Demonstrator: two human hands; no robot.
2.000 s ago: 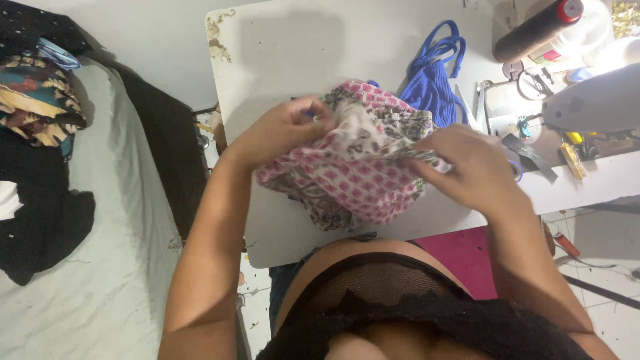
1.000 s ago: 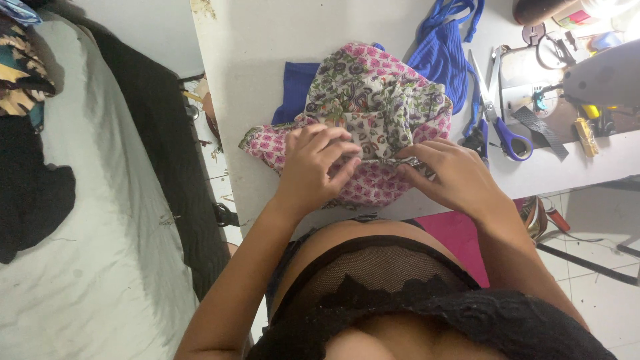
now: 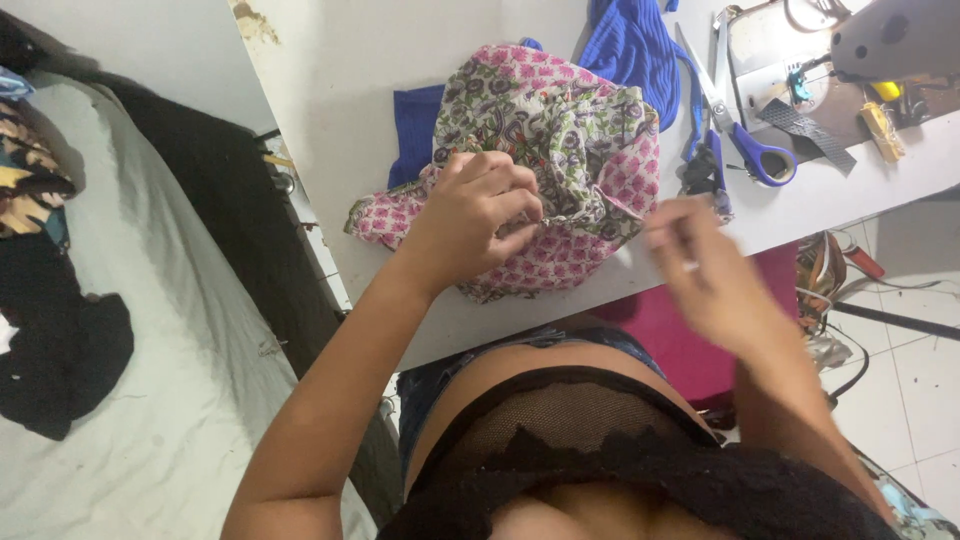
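Note:
A floral cloth piece in pink, white and green (image 3: pixel 540 97) lies bunched on the white table (image 3: pixel 330 67). My left hand (image 3: pixel 484 210) rests on its middle with curled fingers; whether they pinch the fabric is hidden. At the cloth's right edge is my right hand (image 3: pixel 697 262), blurred, its fingers bent, and whether it holds a bit of the cloth or thread is unclear. Blue ribbed fabric (image 3: pixel 416 124) shows from under the cloth on the left, and more blue ribbed fabric (image 3: pixel 630 52) lies behind it. Scissors with purple handles (image 3: pixel 761 154) lie partly spread to the right.
A sewing machine (image 3: pixel 892 45) stands at the upper right, with a dark textured strip (image 3: pixel 806 135) and a yellow bundle (image 3: pixel 881 131) near it. Dark scraps (image 3: pixel 701 176) lie beside the scissors. On the left, a pale-sheeted surface (image 3: pixel 157 300) holds black clothing (image 3: pixel 60 337).
My right hand has moved right, from on the cloth to its right edge. The cloth, turned and bunched two seconds ago, lies more spread out, with blue fabric showing at its left.

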